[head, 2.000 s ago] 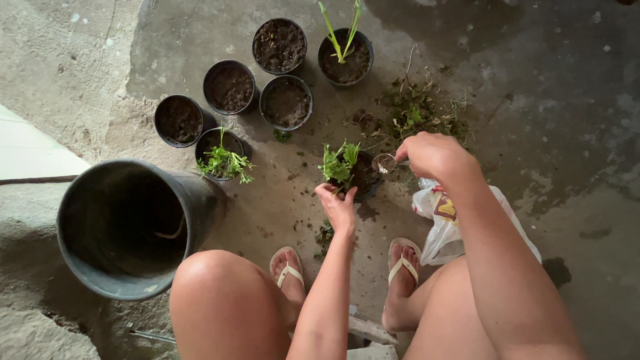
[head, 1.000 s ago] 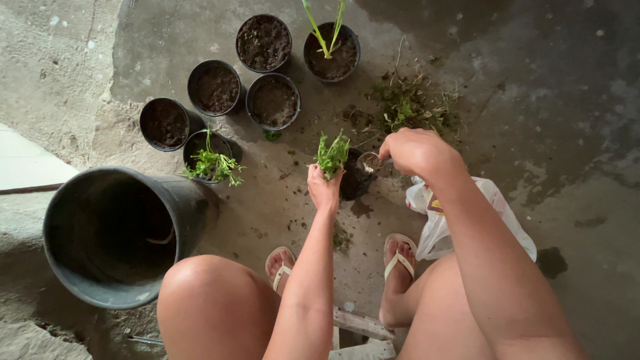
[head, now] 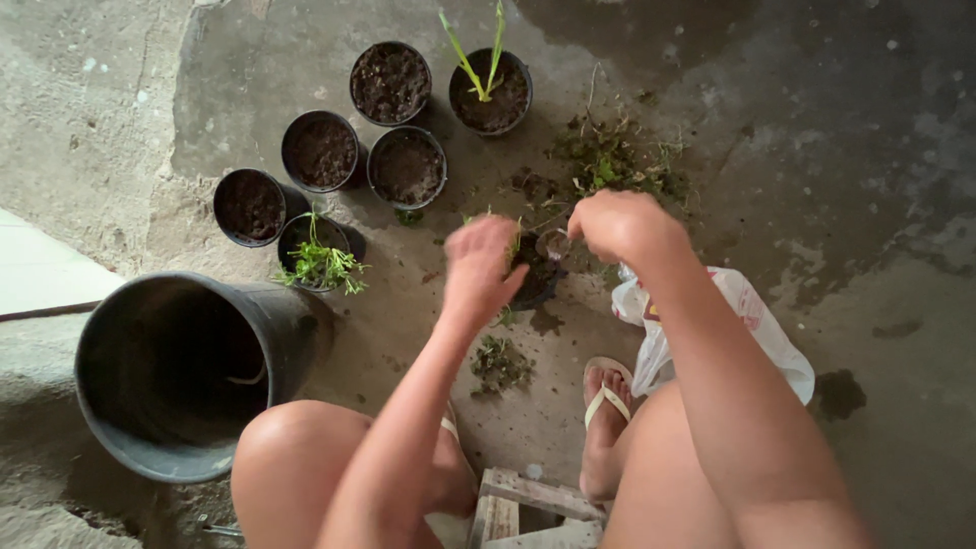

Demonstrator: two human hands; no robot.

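Note:
My left hand (head: pixel 482 267), blurred, is over the left edge of a small black plant pot of soil (head: pixel 537 274); bits of green show behind its fingers, and whether it holds the plant is hidden. My right hand (head: pixel 629 229) is bent over the pot's right side, its fingers closed on a small clear cup (head: pixel 553 245) tilted at the rim. Above the right hand lies a heap of uprooted green plants with roots (head: pixel 610 160). A smaller clump of greenery (head: pixel 502 366) is on the floor below the pot.
Several black pots of soil (head: pixel 320 151) stand upper left, one with a leafy plant (head: pixel 320 263), another with tall green shoots (head: pixel 488 91). A large black bucket (head: pixel 255 305) lies left. A white plastic bag (head: pixel 751 313) is under my right forearm, a wooden stool (head: pixel 534 492) below.
My left hand held a leafy green sprig beside the pot one second ago; now it is over the pot's left edge. My right hand has stayed at the pot's right side with the cup.

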